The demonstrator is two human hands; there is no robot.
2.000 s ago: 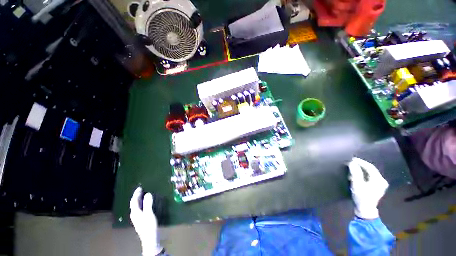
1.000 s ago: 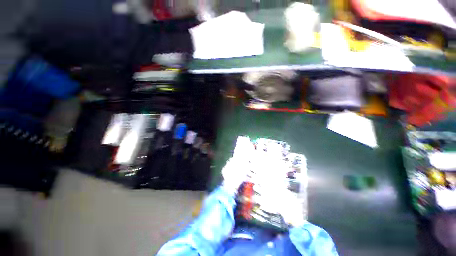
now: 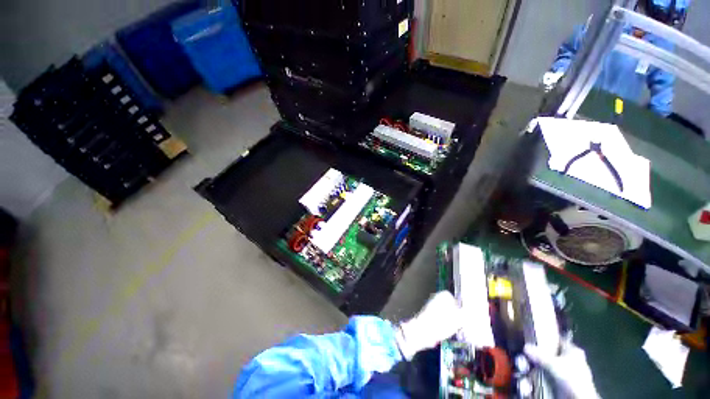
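A power board (image 3: 510, 312) with long white heatsinks, a yellow block and a copper-red choke is at the lower right, over the left part of the dark green bench. My left hand (image 3: 434, 323), in a white glove, grips its left side. My right hand (image 3: 564, 366), also white-gloved, is on its right side near the lower edge of the picture. The board's lower end is cut off by the picture's edge. The fingers under the board are hidden.
An open black bin (image 3: 257, 167) left of the bench holds a similar board (image 3: 335, 226). Another black bin (image 3: 475, 90) behind it holds another board (image 3: 412, 140). Pliers (image 3: 595, 160) lie on white paper on the shelf. A fan (image 3: 588, 238) stands below. A person in blue (image 3: 623, 74) is beyond.
The view has swung left to the bins. Two seconds ago the board lay on the bench with both hands off it; now it is between both hands and turned.
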